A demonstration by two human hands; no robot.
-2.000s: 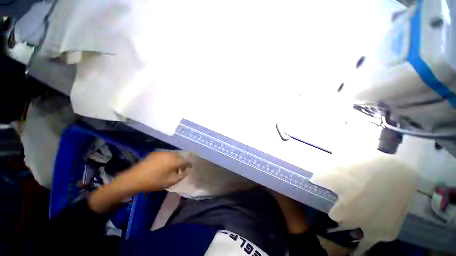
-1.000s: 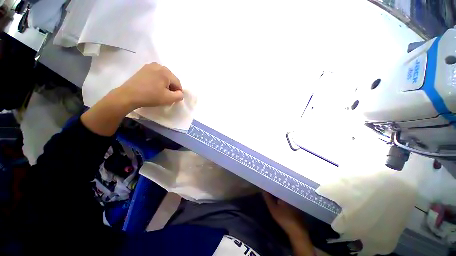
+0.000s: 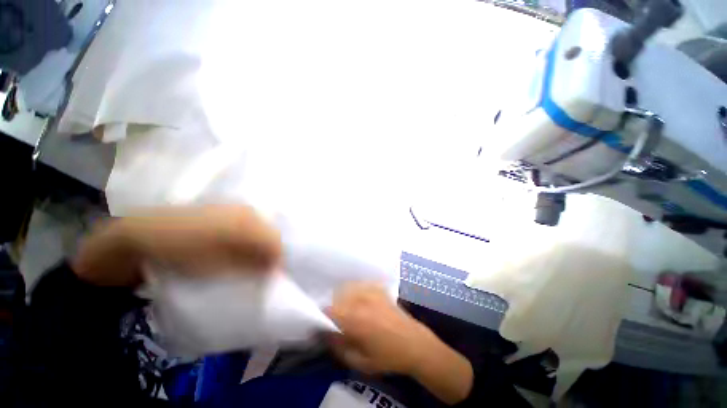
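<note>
A white fabric piece hangs in front of the table's front edge, with a fold stretched between my hands. My left hand, motion-blurred, is closed on its upper part. My right hand pinches its pointed corner. Fingertips of both hands are partly hidden or blurred. Another stretch of white cloth covers the table edge behind them; I cannot tell whether it is the same piece. Cream cut panels lie right of the needle area and hang over the edge.
The sewing machine head stands at upper right, with a dark cylindrical attachment below it. Large white sheets lie at left. The ruler runs along the front edge. A blue bin is below left. A tray with pinkish items is at right.
My left hand has come down from the sheets at the left. My right hand has risen from below the table edge. Both now hold white fabric. The view has shifted, showing more of the machine.
</note>
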